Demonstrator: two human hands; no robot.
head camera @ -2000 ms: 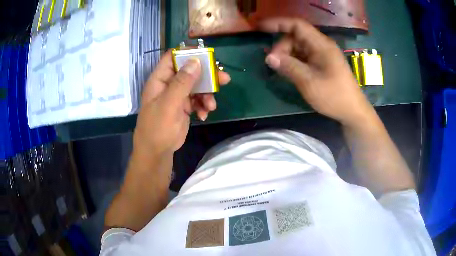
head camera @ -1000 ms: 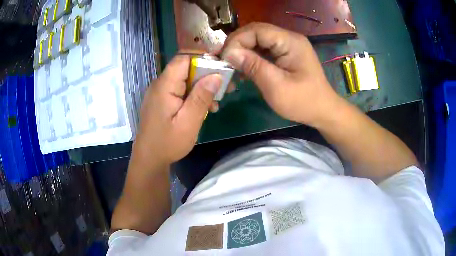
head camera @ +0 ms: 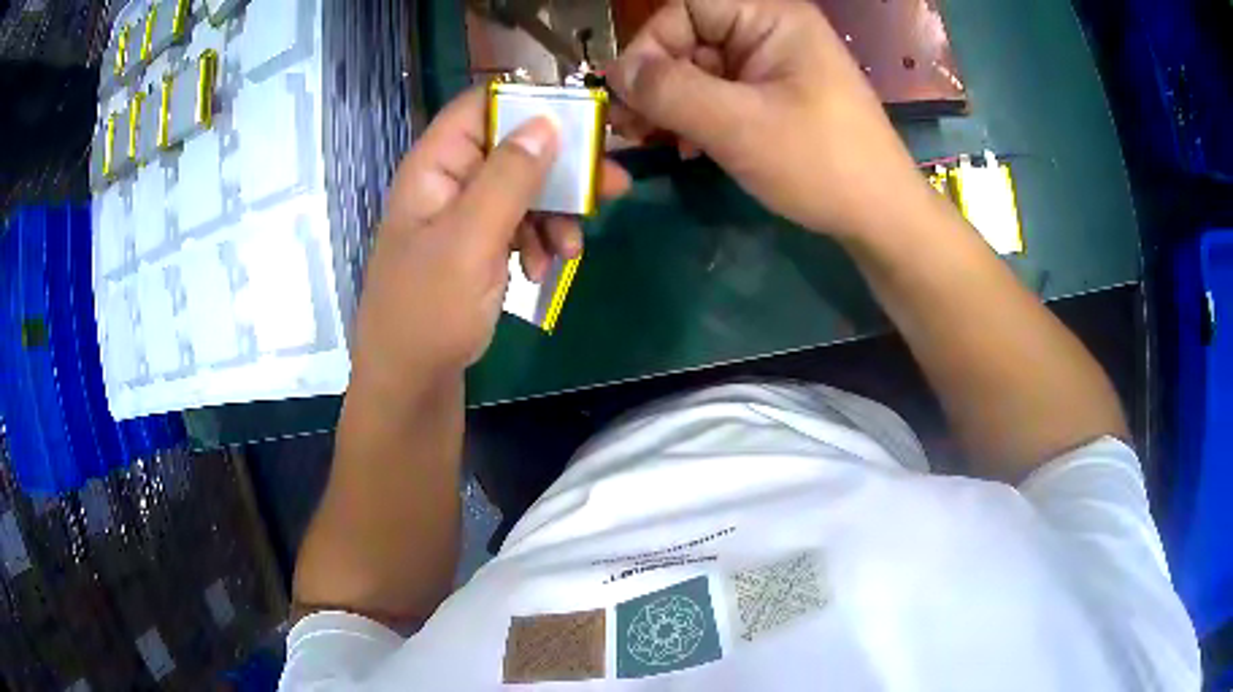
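My left hand [head camera: 453, 223] grips a white-silver pouch cell [head camera: 565, 152] with yellow edges, thumb on its face, tabs pointing up. A second cell [head camera: 544, 291] hangs out below my fingers. The held cell's tabs are at the tip of the welding head [head camera: 541, 25]. My right hand [head camera: 771, 115] is at the right tab with thumb and fingers pinched together; a small dark bit shows at the fingertips, too small to name for certain.
Other cells [head camera: 987, 203] lie on the green bench [head camera: 811, 284] at the right. The reddish base board [head camera: 906, 54] is at the back. Stacked white blister trays [head camera: 230, 270] with several cells stand at left. Blue bins are at far left [head camera: 54, 352] and far right [head camera: 1203, 365].
Both hands have moved up toward the welding head. The held cell is now upright under its tip, and a second cell shows below my left fingers.
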